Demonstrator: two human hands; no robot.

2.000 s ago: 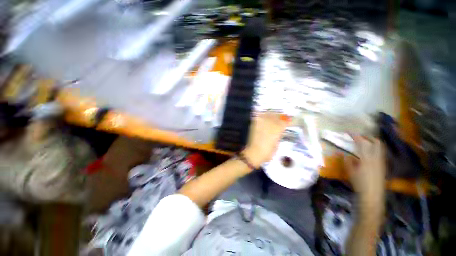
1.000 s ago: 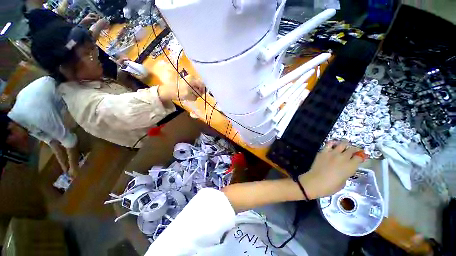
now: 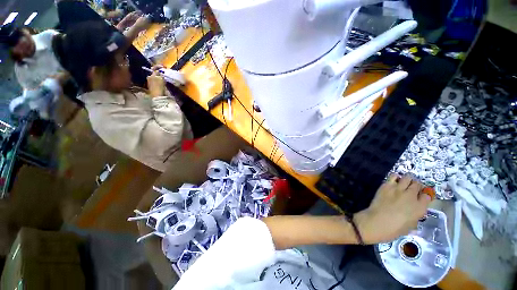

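Note:
A white camera housing (image 3: 416,249) with a round end and a brown-looking centre hole lies at the lower right. My left hand (image 3: 397,209) is over its upper left edge, palm down with bent fingers, and seems to grip that edge; the thumb is hidden. An orange finger cover (image 3: 429,192) shows at one fingertip. The fingertips are beside a pile of small white plastic fittings (image 3: 436,150). A white antenna arm (image 3: 457,226) stands along the housing's right side. My right hand is not in view.
Tall stacked housings (image 3: 289,85) stand left of a long black parts tray (image 3: 391,136). Dark metallic parts (image 3: 490,107) lie at right. A box of housings (image 3: 198,215) is below the table. A black glue gun (image 3: 222,95) lies near a seated person (image 3: 136,119); another person is behind.
The view has swung left, so the stack and people show and my right hand has left the picture. My left hand stays at the housing. The seated person's arm has drawn back from the table.

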